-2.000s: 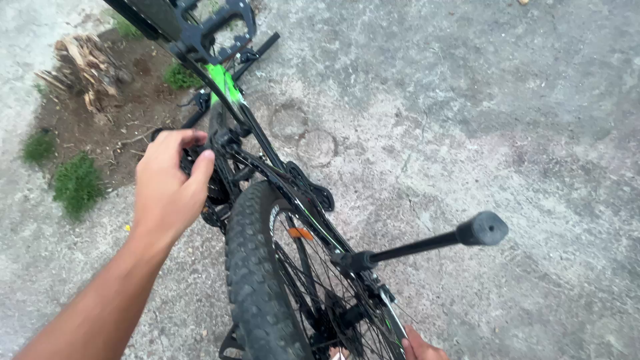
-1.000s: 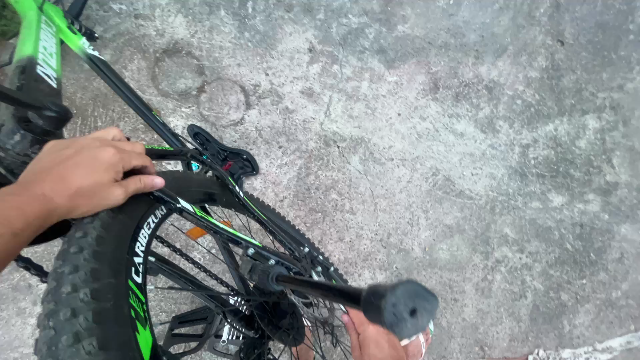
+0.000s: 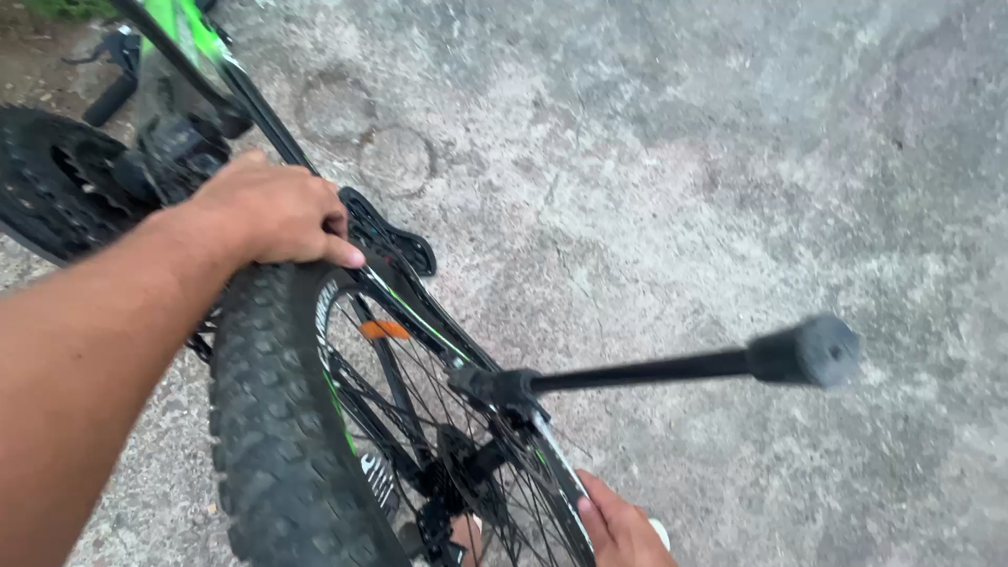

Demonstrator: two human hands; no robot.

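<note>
A black and green bicycle lies upside down or tilted, its knobby rear tire (image 3: 283,441) at lower centre. My left hand (image 3: 279,209) rests on the frame tube beside the top of that tire, thumb against the tube. A black kickstand (image 3: 646,372) with a rubber foot sticks out to the right from its clamp on the frame. Below the clamp, my right hand (image 3: 618,520) grips a slim silvery tool (image 3: 561,453), likely a wrench, whose far end meets the clamp. An orange reflector (image 3: 384,329) sits among the spokes.
Rough concrete ground (image 3: 709,220) surrounds the bicycle. A pedal (image 3: 394,236) juts out beyond the frame. The front tire (image 3: 47,181) and a handlebar grip (image 3: 110,98) are at upper left, near soil and a green plant (image 3: 63,8).
My left hand, raised over the bicycle's middle two seconds ago, now rests on the frame by the rear tire. My right hand stays near the kickstand clamp. The view has shifted.
</note>
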